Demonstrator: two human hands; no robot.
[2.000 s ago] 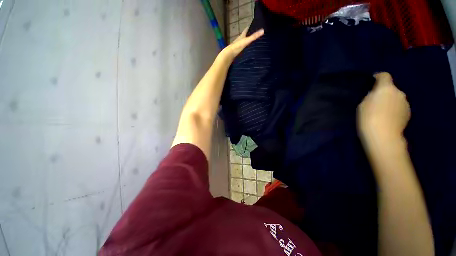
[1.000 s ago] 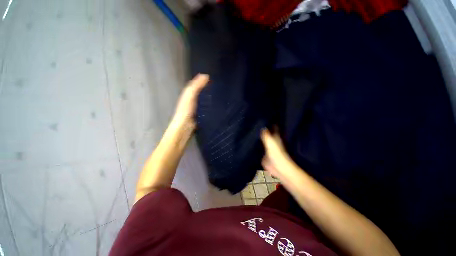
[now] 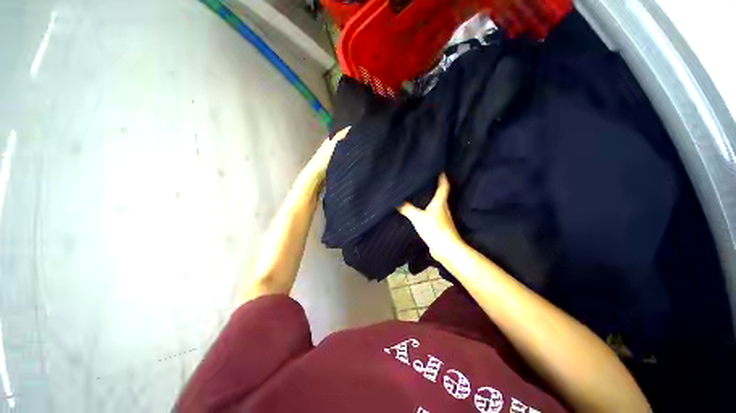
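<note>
A bundle of dark navy pinstripe fabric (image 3: 367, 181) hangs in folds between my hands, above the floor. My left hand (image 3: 329, 157) holds its left edge, with the fingers mostly hidden by the cloth. My right hand (image 3: 433, 218) holds its right side, with thumb and a finger spread over the folds and the other fingers hidden. A large plain navy fabric panel (image 3: 597, 177) lies to the right, touching the bundle.
A red plastic basket (image 3: 355, 44) stands at the top, with a white-and-dark cloth (image 3: 472, 32) at its edge. A pale table surface (image 3: 145, 185) fills the left. A blue-green strip (image 3: 270, 55) crosses the top left. A grey curved edge (image 3: 686, 97) runs down the right. Tiled floor (image 3: 416, 292) shows below the bundle.
My right hand has moved left from the navy panel to the pinstripe bundle. My left hand has come lower and nearer me, and the bundle is gathered between both hands. The view has shifted.
</note>
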